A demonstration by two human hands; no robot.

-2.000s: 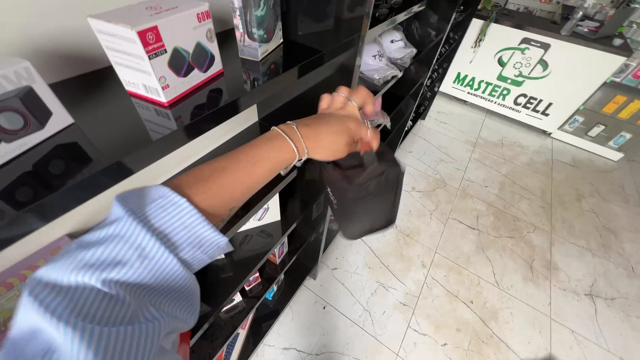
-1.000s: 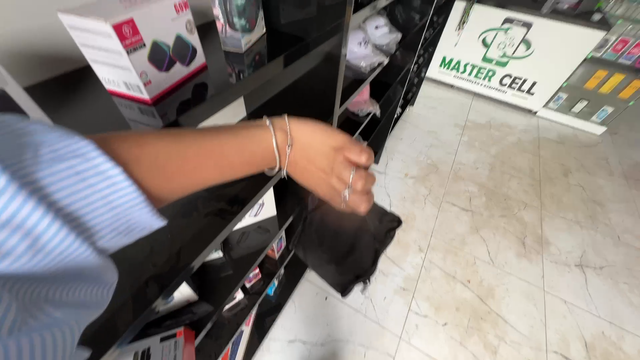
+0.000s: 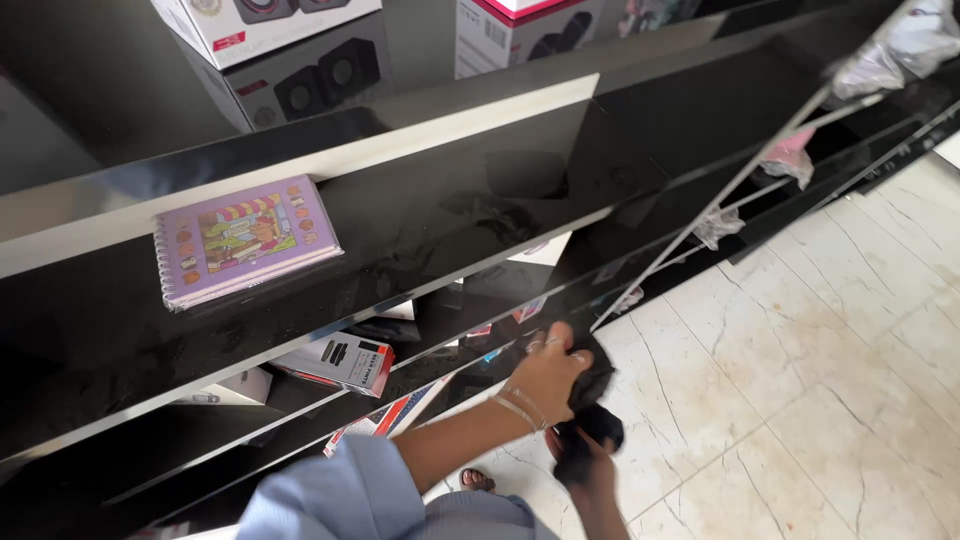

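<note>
A black cloth (image 3: pixel 592 375), blurred and bunched up, hangs between my two hands in front of the lower shelves. My left hand (image 3: pixel 546 375), with rings and thin bracelets, grips its upper part, fingers curled. Below and to the right, my right hand (image 3: pixel 589 465) is closed on the lower part of the same dark cloth; most of its fingers are hidden by it. Whether the cloth is a bag or a folded piece cannot be told.
Black shelves (image 3: pixel 450 217) hold a purple spiral notebook (image 3: pixel 251 244), boxed speakers (image 3: pixel 277 22) and a grey and red box (image 3: pixel 341 364). Plastic-wrapped items (image 3: pixel 870 71) lie on shelves at the upper right. Pale marbled tiles (image 3: pixel 787 375) cover the floor; a foot (image 3: pixel 477 480) shows below.
My left hand held the black cloth alone in the earlier frames; now my right hand is in view and grips it too. The view has swung down and toward the shelves.
</note>
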